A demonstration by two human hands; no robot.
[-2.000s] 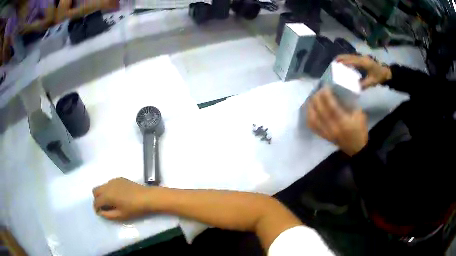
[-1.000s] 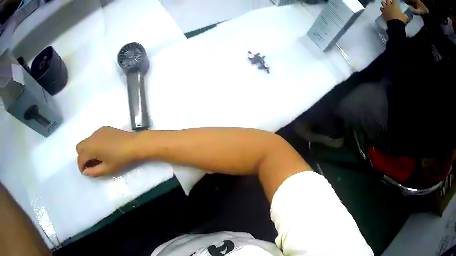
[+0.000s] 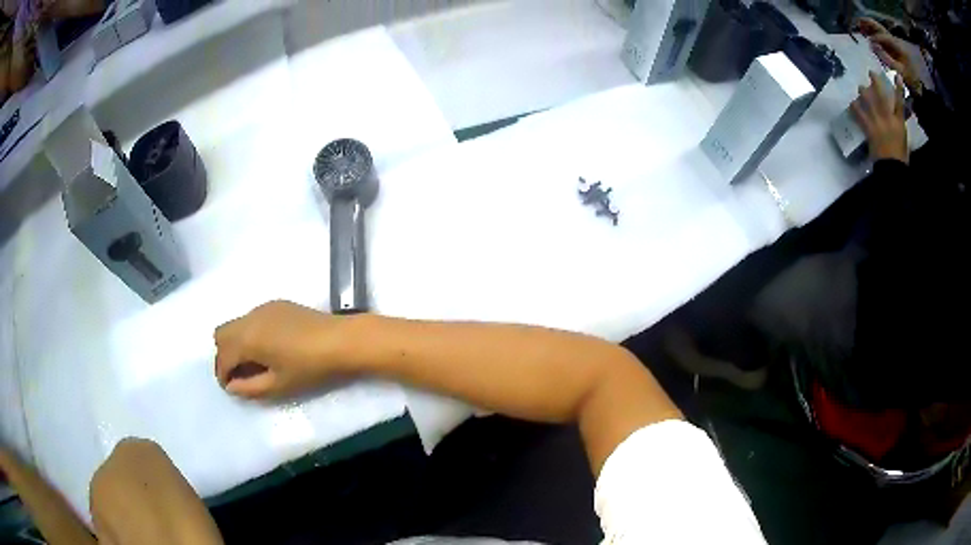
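My right hand [image 3: 272,351] rests curled on the white table covering, at the end of my bare forearm. A dark hollow shows between its fingers and thumb, with no object visible in it. A dark grey handheld fan [image 3: 347,240] lies beyond my right wrist, its round grille away from me and its handle end close to the wrist. It is not held. My left hand is not in view. Bare skin of a limb is cut off at the lower left.
An open retail box [image 3: 128,240] and a dark grey cup-shaped housing [image 3: 170,176] stand at left. Small dark fittings [image 3: 598,199] lie right of the fan. A closed box [image 3: 754,119] stands further right, near a neighbour's hands [image 3: 884,112]. The table's front edge [image 3: 319,458] is below my hand.
The view has shifted. The neighbour's hands have let go of the box they held, which now stands on the table, and are at another box. My right hand and the fan keep their places.
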